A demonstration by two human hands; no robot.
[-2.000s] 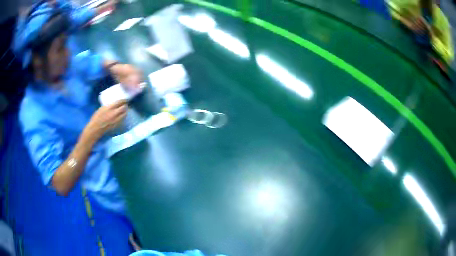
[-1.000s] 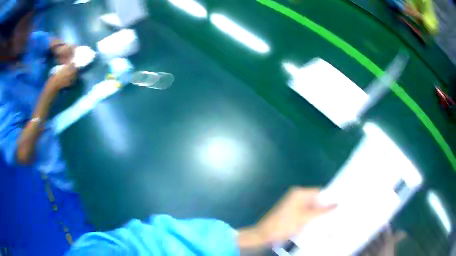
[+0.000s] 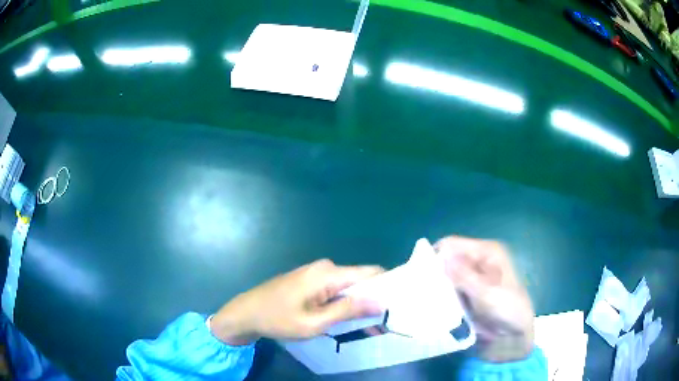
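Note:
A white card insert [image 3: 421, 301] with a central cut-out and dark slots is held in front of me, near the bottom of the picture. Part of it stands folded up to a point. My left hand [image 3: 298, 301] grips its left side, fingers bent over the card. My right hand [image 3: 488, 290], blurred, holds its right side near the raised part. The right fingertips are partly hidden by the card and blur.
An open white box [image 3: 292, 61] stands on the green belt. Another white box [image 3: 665, 173] is cut off at the right edge. Flat insert blanks [image 3: 562, 344] and loose folded card pieces [image 3: 622, 305] lie at right. Thin hoops [image 3: 54, 186] and a label strip [image 3: 16, 257] lie at left.
The view has turned right, so the neighbour is mostly out of it. Both hands have come in with the insert, which a second ago was flatter and now has a part folded up.

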